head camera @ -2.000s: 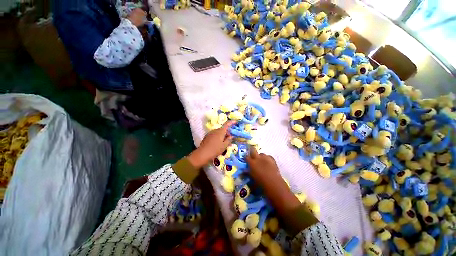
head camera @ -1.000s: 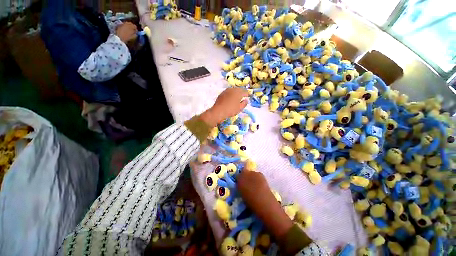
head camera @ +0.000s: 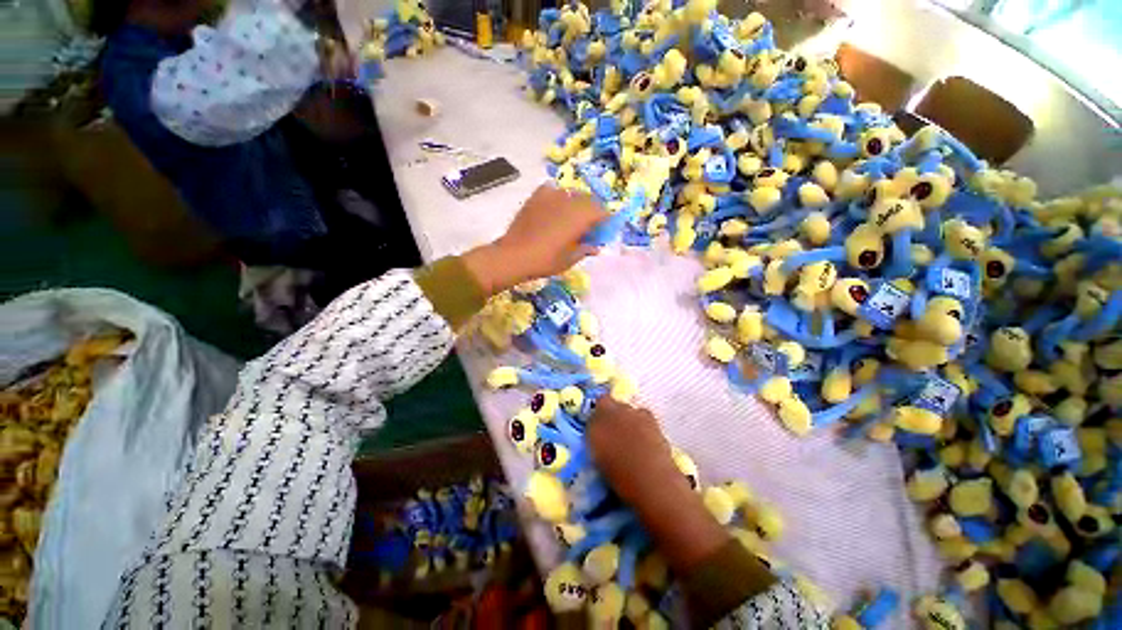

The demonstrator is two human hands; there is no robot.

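Observation:
Yellow-and-blue plush toys [head camera: 548,453] lie in a strip along the table edge in front of me. My left hand [head camera: 556,231] reaches to the near edge of the large heap of plush toys [head camera: 849,234]; blue plush shows at its fingertips, but I cannot tell if it is gripped. My right hand [head camera: 625,433] rests among the toys of the strip, its fingers hidden in blue plush, so its hold cannot be made out. A small blue-and-white tag [head camera: 559,311] shows on a toy between the hands.
A phone [head camera: 480,177] lies beyond my left hand, near thin snips [head camera: 445,149]. Another person's patterned sleeve [head camera: 234,74] is at upper left. A whitish sack [head camera: 135,418] with yellow pieces stands left. A box [head camera: 406,465] under the table edge holds blue and yellow pieces.
My left hand has moved from the strip of toys forward and right to the heap's edge. My right hand stays low on the strip. The other person's sleeve has shifted up.

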